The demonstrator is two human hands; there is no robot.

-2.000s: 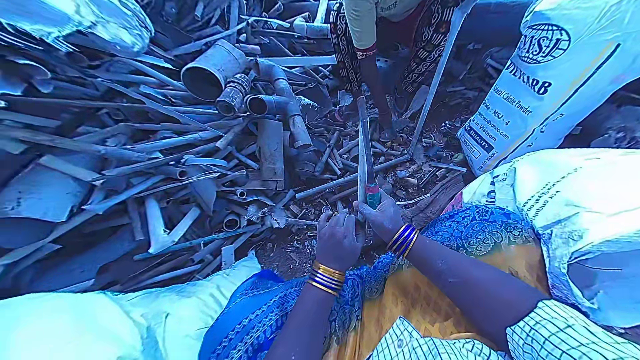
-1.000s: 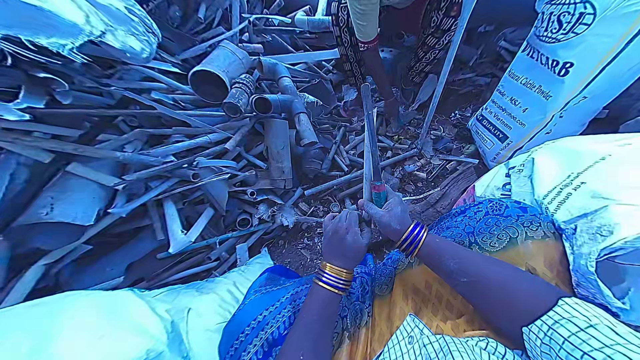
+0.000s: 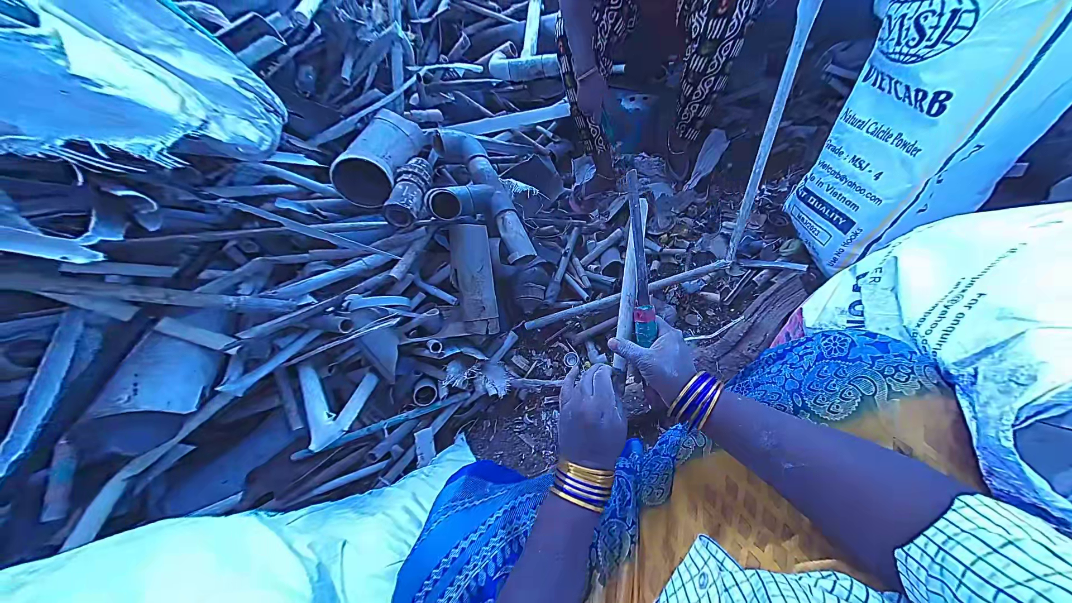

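Note:
My right hand (image 3: 663,360) is closed around the green and red handle of a long narrow blade tool (image 3: 638,243), which points away from me. Beside the blade, nearly parallel to it, stands a pale plastic pipe or strip (image 3: 626,289). My left hand (image 3: 591,414) grips its lower end, just left of my right hand. My fingers hide the end of the strip, and whether the blade touches it I cannot tell. Gold and dark bangles circle both wrists.
Scrap pipes and strips (image 3: 335,285) are heaped at left and ahead, with a wide pipe fitting (image 3: 368,167) on top. A person's arm (image 3: 591,92) reaches down ahead. Printed sacks (image 3: 913,126) stand at right; a pale sack (image 3: 251,557) lies at lower left. A long strip (image 3: 770,134) leans upright.
The view has come closer to the pile. Both my hands keep their hold on the tool and the pale strip. The person ahead has bent or shifted, with less of the torso in view.

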